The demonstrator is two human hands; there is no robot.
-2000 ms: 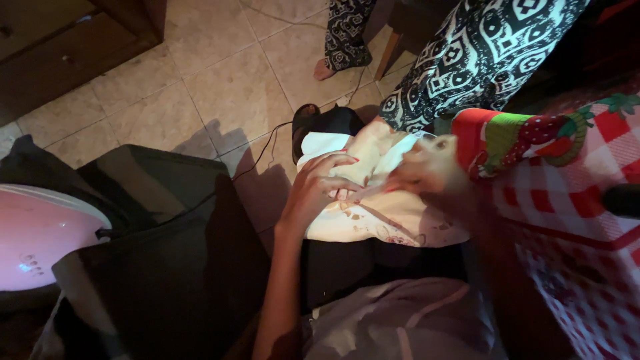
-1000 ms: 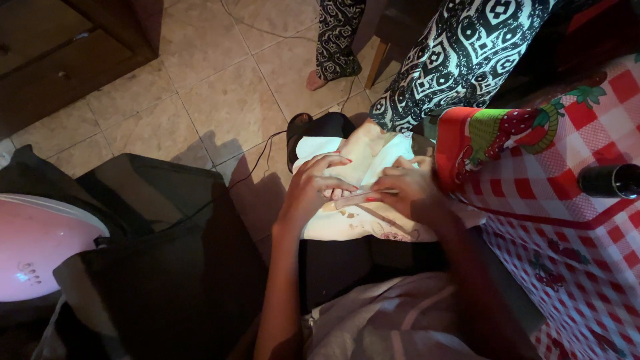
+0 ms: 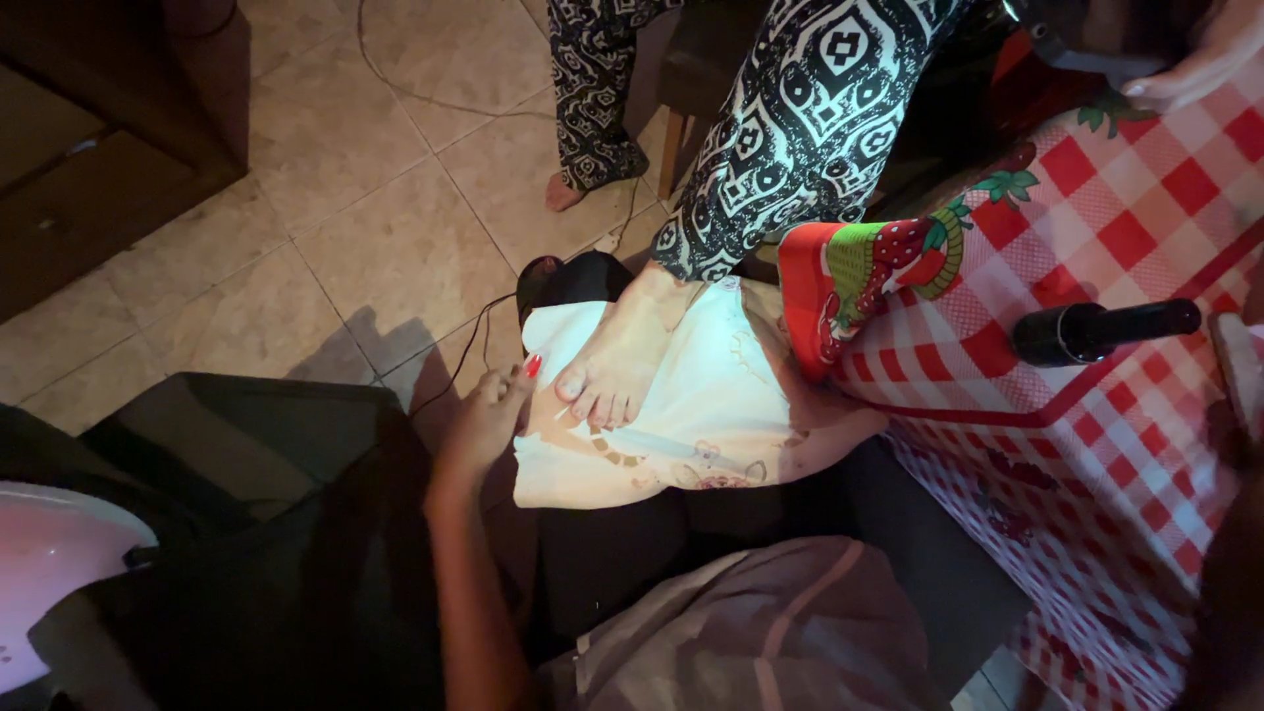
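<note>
Another person's bare foot (image 3: 617,365) rests on a white cloth with a printed pattern (image 3: 691,449), spread over my lap. Just left of the toes is my left hand (image 3: 494,410), fingers partly curled, a red nail showing; whether it holds something small is unclear. A short thin white piece (image 3: 563,414) shows by the big toe. My right hand (image 3: 1229,439) is at the far right edge over the table, dark and cut off, near a pale object (image 3: 1240,370) I cannot identify. A black bottle with a long cap (image 3: 1096,331) lies on the checked tablecloth.
The table with its red and white checked cloth (image 3: 1116,237) stands at right. Another person's hand (image 3: 1205,74) is by a dark object at top right. Patterned trousers (image 3: 800,128) cover that person's legs. A pink basin (image 3: 59,583), dark seat (image 3: 257,553) and wooden drawers (image 3: 89,168) are at left.
My right hand has left the foot and moved right, over the table. My left hand has drawn back to the left, off the foot, leaving the toes uncovered.
</note>
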